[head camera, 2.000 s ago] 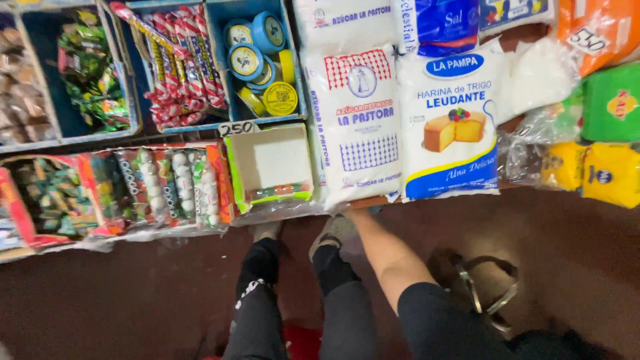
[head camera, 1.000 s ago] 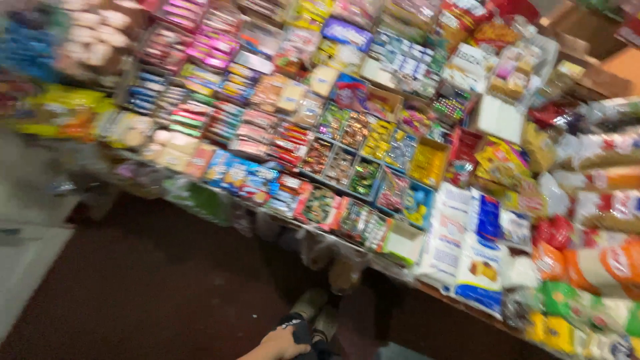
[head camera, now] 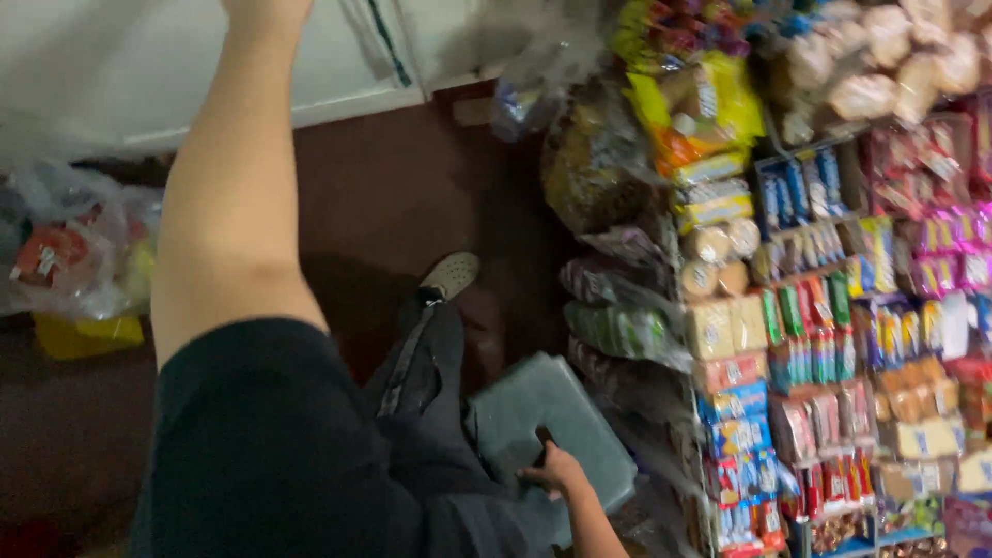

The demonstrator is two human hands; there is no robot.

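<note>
My left arm reaches up the left side of the view, past a white panel, and the top edge cuts it off at the wrist, hiding the hand. At the lower right, my right hand (head camera: pixel 556 470) rests on the top of a grey-green plastic stool or box (head camera: pixel 593 418), beside a small dark slot or object. Its fingers are bent and blurred, so their hold is unclear. The grey-green piece stands at a slant beside my dark trousers, close to the hanging bags under the shelf of sweets. One shoe (head camera: pixel 453 275) shows on the dark floor.
Racks of wrapped sweets and biscuits (head camera: pixel 732 372) fill the right side. Plastic bags of goods (head camera: pixel 620 329) hang from their edge over the floor. A white panel (head camera: pixel 116 70) spans the upper left, with a clear bag of packets (head camera: pixel 77 248) below it.
The view has swung widely from the flour and sugar packs to the other end of the display. The grey-green stool or box and my raised left arm now show.
</note>
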